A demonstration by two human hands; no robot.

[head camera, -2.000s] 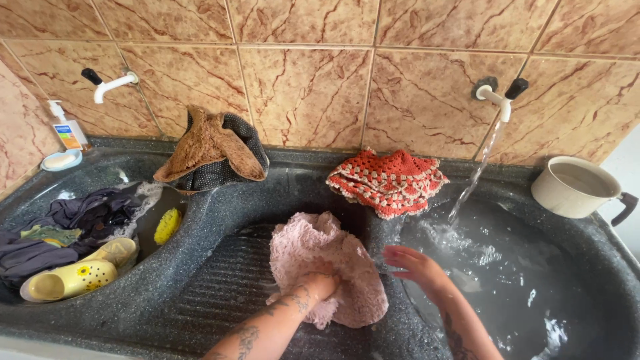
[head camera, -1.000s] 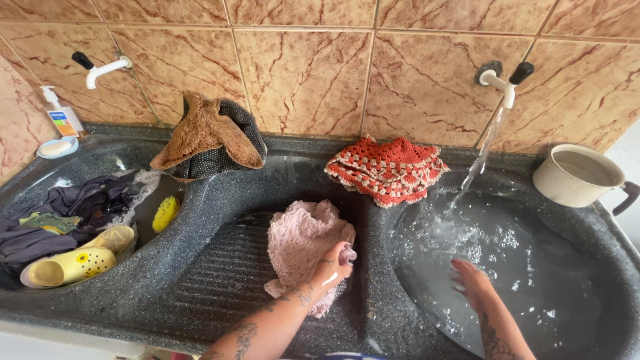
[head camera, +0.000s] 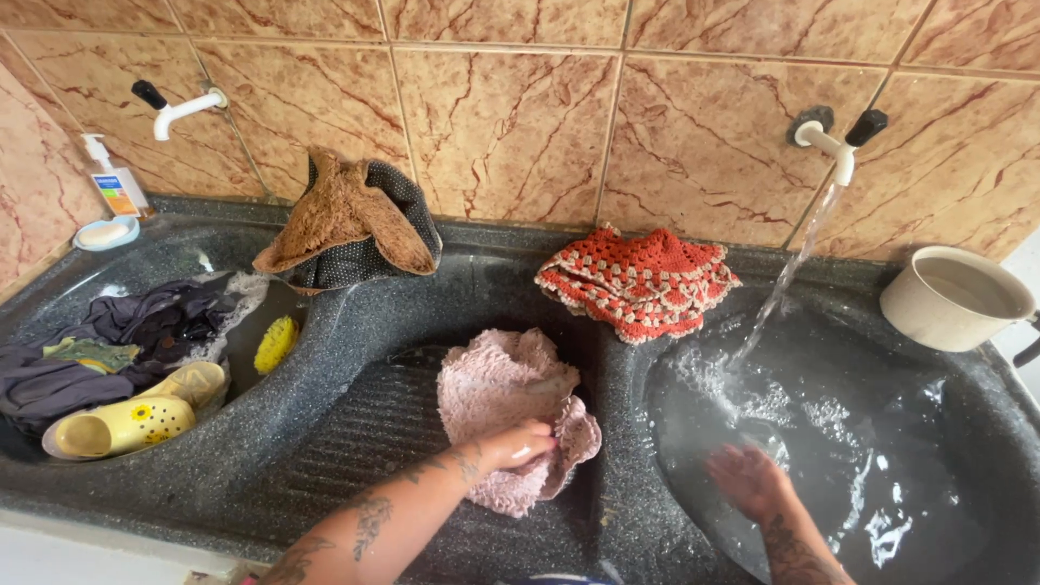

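A wet pink shaggy cloth (head camera: 512,382) lies bunched on the ribbed washboard (head camera: 366,439) in the middle of the dark speckled sink. My left hand (head camera: 520,445) grips a fold at its lower right, the fingertips partly hidden. My right hand (head camera: 747,479) is over the right basin, its blurred fingers at the water; nothing shows in it. Water runs into this basin from the white right tap (head camera: 837,154). A red and cream crocheted piece (head camera: 642,280) rests on the back rim between washboard and right basin.
Brown plush fabric with a dotted backing (head camera: 349,227) drapes over the left divider. Dark wet clothes (head camera: 138,325), yellow clogs (head camera: 138,418) and a yellow scrub brush (head camera: 276,344) lie in the left basin. A soap dish (head camera: 106,234), pump bottle (head camera: 118,187) and cream pot (head camera: 951,305) stand on the rim.
My right hand has moved from beside the pink cloth, over the divider, to the water in the right basin. My left hand stays at the cloth, whose folds have shifted.
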